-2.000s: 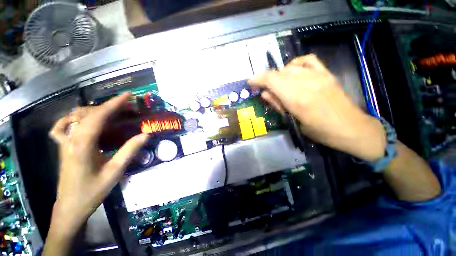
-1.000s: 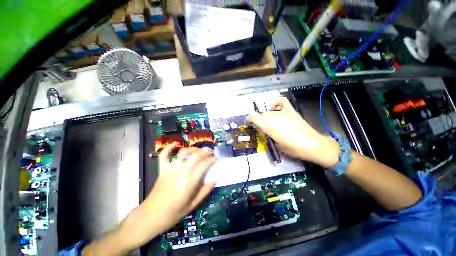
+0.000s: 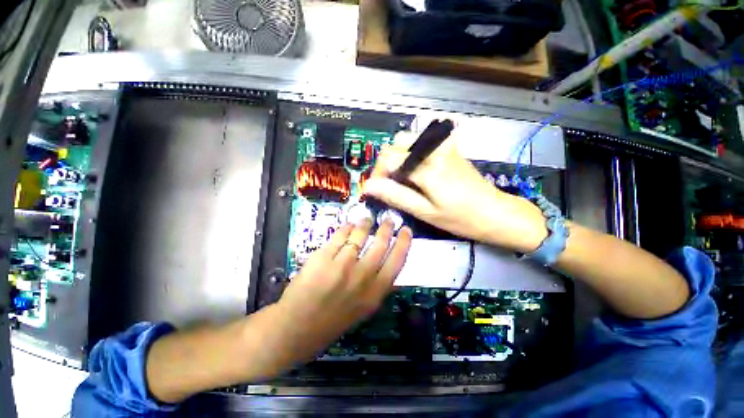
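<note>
The power supply board [image 3: 348, 342] sits in its black carrier [image 3: 279, 212] in front of me. My right hand [image 3: 449, 193] holds a slim black pen-like stick [image 3: 424, 148], its upper end pointing up and right. The stick's lower end is hidden at my fingers. My left hand [image 3: 330, 290] lies with its fingertips on the round capacitor tops [image 3: 359, 215]. A copper-wound choke [image 3: 322, 180] shows left of my right hand; a second is mostly covered by that hand. A black lead wire [image 3: 471, 273] crosses the silver heat sink [image 3: 514, 265].
A metal conveyor rail [image 3: 204, 68] runs behind the carrier. Other boards stand at the left [image 3: 49, 204] and right [image 3: 710, 220]. A fan [image 3: 249, 20] and a black bin [image 3: 477, 28] are behind the rail. A blue coiled cord [image 3: 524, 147] runs near my right wrist.
My right hand has moved left across the board with the black stick, now over the choke area. My left hand has moved from near the chokes to the capacitor tops. The view has shifted.
</note>
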